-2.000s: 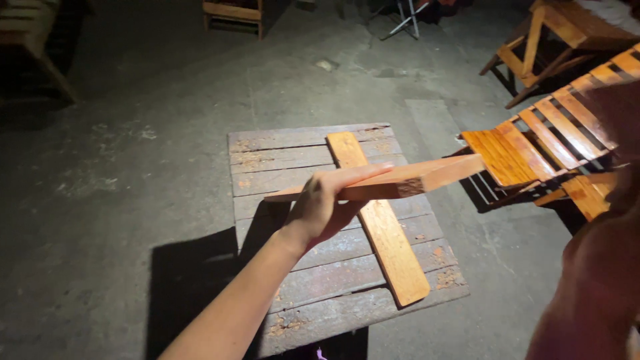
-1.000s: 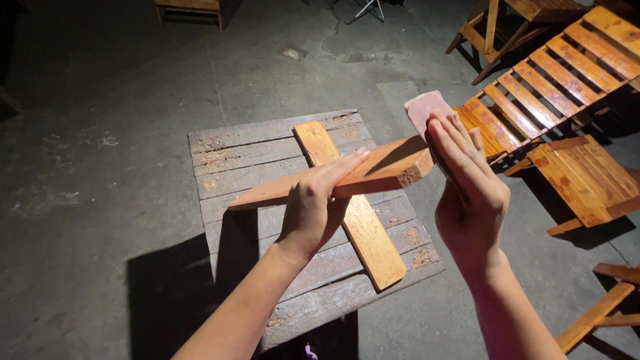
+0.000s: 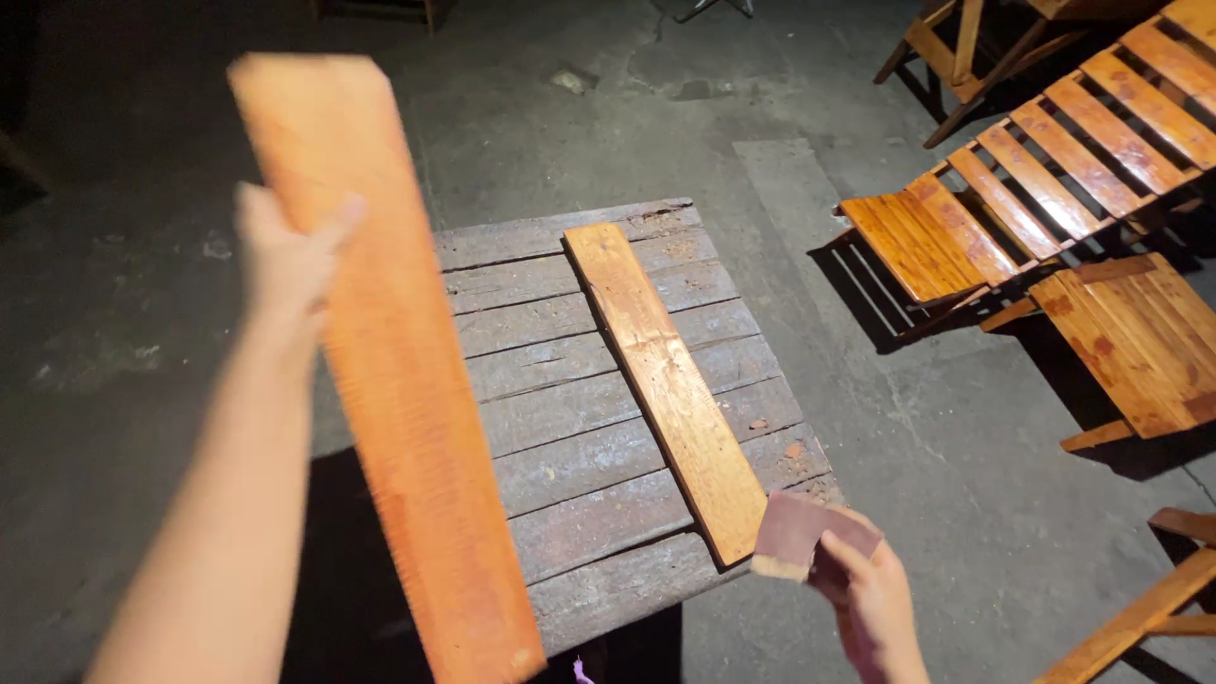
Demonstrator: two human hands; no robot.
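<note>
My left hand (image 3: 294, 247) grips a long orange-brown wooden board (image 3: 408, 380) by its upper part, holding it raised over the left side of a weathered slatted wooden table (image 3: 570, 418). The board's broad face is turned to the camera. Between the thumb and fingers of my right hand (image 3: 860, 570) is a piece of reddish-brown sandpaper (image 3: 803, 534), near the table's front right corner. A second, varnished-looking wooden board (image 3: 670, 380) lies flat across the table slats, its near end just left of the sandpaper.
Right of the table stands a slatted wooden lounge chair (image 3: 1035, 180), with a small wooden stool or table (image 3: 1135, 342) below it. Another wooden frame (image 3: 1130, 608) shows at the lower right. A wooden folding seat (image 3: 969, 57) is at the upper right, on a concrete floor.
The held board has swung from lying crosswise above the table to pointing away at the left, broad face showing. My right hand has moved from the board's end down to the right with the sandpaper.
</note>
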